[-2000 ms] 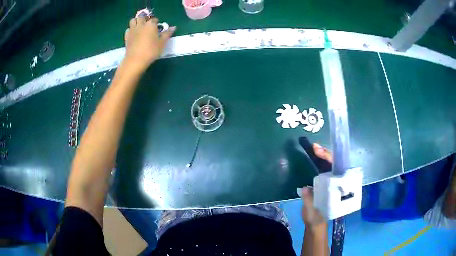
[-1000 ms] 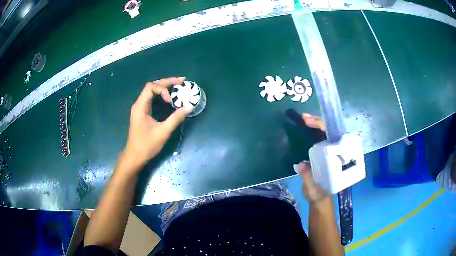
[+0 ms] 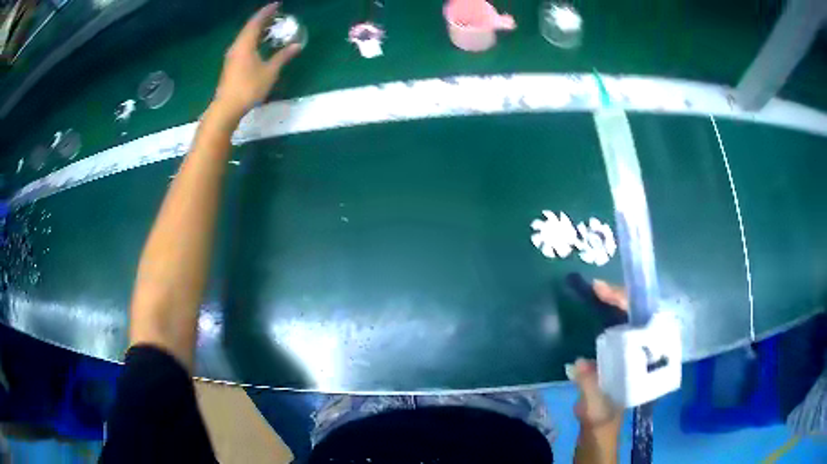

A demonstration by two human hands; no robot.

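Note:
My left hand (image 3: 247, 74) is stretched out to the green belt at the back left. Its thumb and a finger are spread around a clear fan housing with a white fan wheel in it (image 3: 286, 32); whether they grip it cannot be told. My right hand (image 3: 600, 399), partly hidden, holds the dispensing gun by its white blocky body (image 3: 640, 361) and black handle. The gun's long pale barrel points away from me, its green tip (image 3: 601, 91) over the white strip. Two white fan wheels (image 3: 554, 235) (image 3: 596, 242) lie side by side on the bench, left of the barrel.
On the belt are a pink cup (image 3: 475, 24), a housing with a white wheel (image 3: 560, 24), a small pink-and-white part (image 3: 367, 39) and a clear housing (image 3: 156, 89) at left. A grey bar (image 3: 784, 50) crosses at back right. A cardboard box (image 3: 238, 426) is below the bench edge.
My left hand has moved from mid-bench out to the belt. The housing with its wire is no longer at mid-bench. My right hand still holds the gun; the view has shifted.

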